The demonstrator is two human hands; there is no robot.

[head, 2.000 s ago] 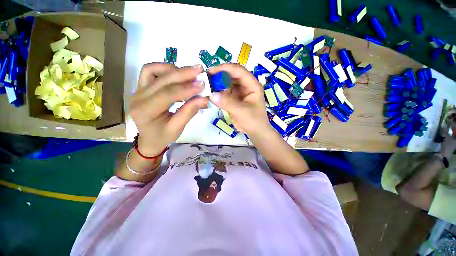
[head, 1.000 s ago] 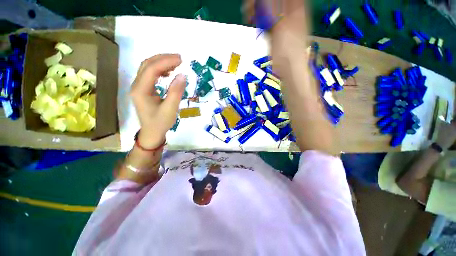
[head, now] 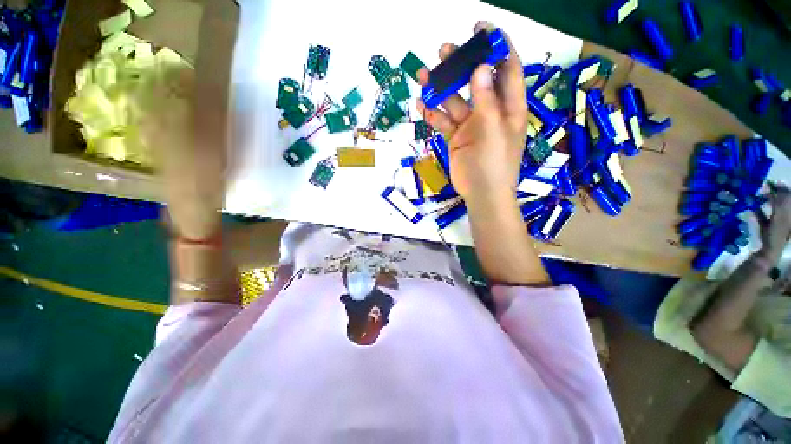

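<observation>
My right hand (head: 490, 130) holds a blue battery pack (head: 467, 68) above the white work sheet (head: 260, 147). A black strip covers the pack's upward face. My left hand (head: 182, 147) is a blur over the right side of the cardboard box (head: 212, 52); whether its fingers hold anything cannot be seen. Pale yellow liner scraps (head: 108, 95) are heaped in the box, partly behind the hand. Green circuit boards (head: 299, 152) with thin wires lie scattered on the sheet. An amber tape piece (head: 356, 157) lies near them.
A loose pile of blue packs (head: 598, 165) lies right of my right hand. A tight cluster of packs (head: 720, 195) is farther right, beside another person's arm (head: 737, 299). More packs (head: 26, 61) are left of the box. Scattered packs (head: 655, 42) lie on the green surface beyond.
My right hand has come back from the far side and now holds a pack with its black face showing. My left hand has moved left from the sheet to the box.
</observation>
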